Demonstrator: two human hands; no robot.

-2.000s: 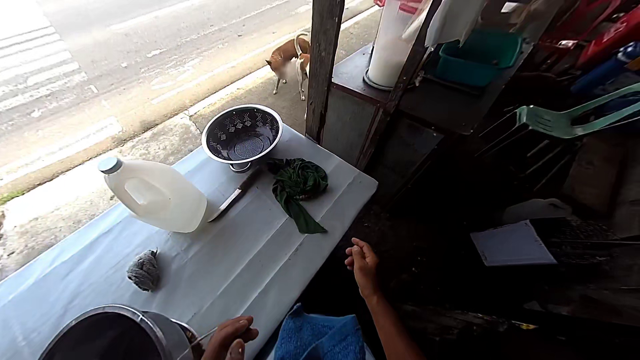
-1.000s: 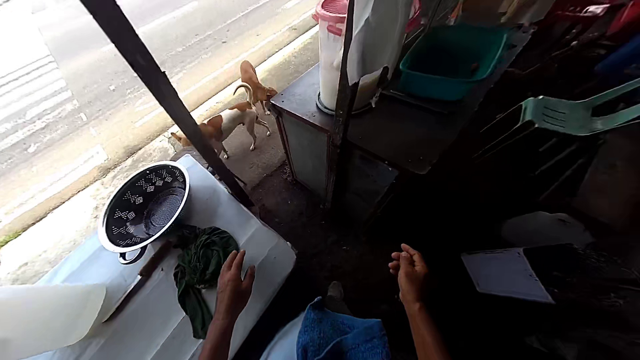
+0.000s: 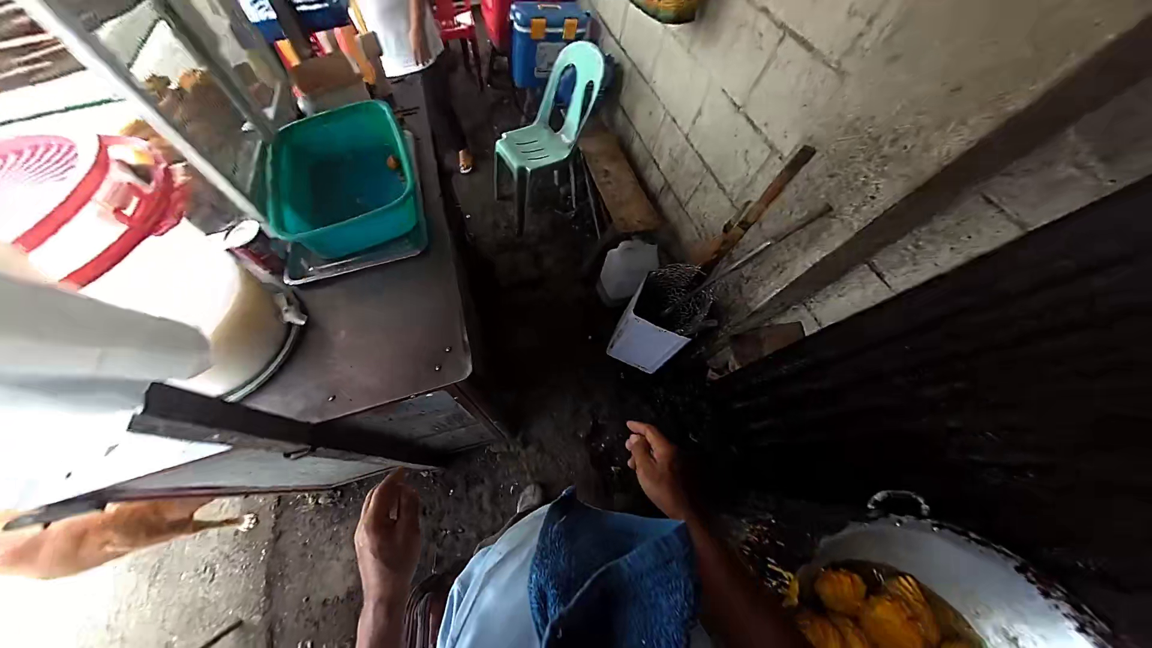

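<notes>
My left hand (image 3: 389,531) hangs over the floor at the lower centre-left, fingers slightly curled, holding nothing. To the right, my right hand (image 3: 657,463) is raised with loosely bent fingers and nothing in it. A blue towel (image 3: 612,567) lies over my lower body between the two arms. Below and to the right of my right hand, a large metal pan (image 3: 972,562) holds several yellow-orange fried pieces (image 3: 882,612) in dark oil. A teal plastic basin (image 3: 344,180) rests on a metal tray on the counter, ahead and to the left.
The metal-topped counter (image 3: 378,351) bears a large drink container with a red lid (image 3: 90,198). A pale green plastic chair (image 3: 549,126) stands up the aisle, near a blue cooler (image 3: 546,45). A person (image 3: 396,36) stands beyond the counter. A dog (image 3: 108,540) is at lower left.
The view has swung far to the right, away from the white table with the colander, jug and dark cloth. Both hands remain empty. The pan of fried pieces has come into view.
</notes>
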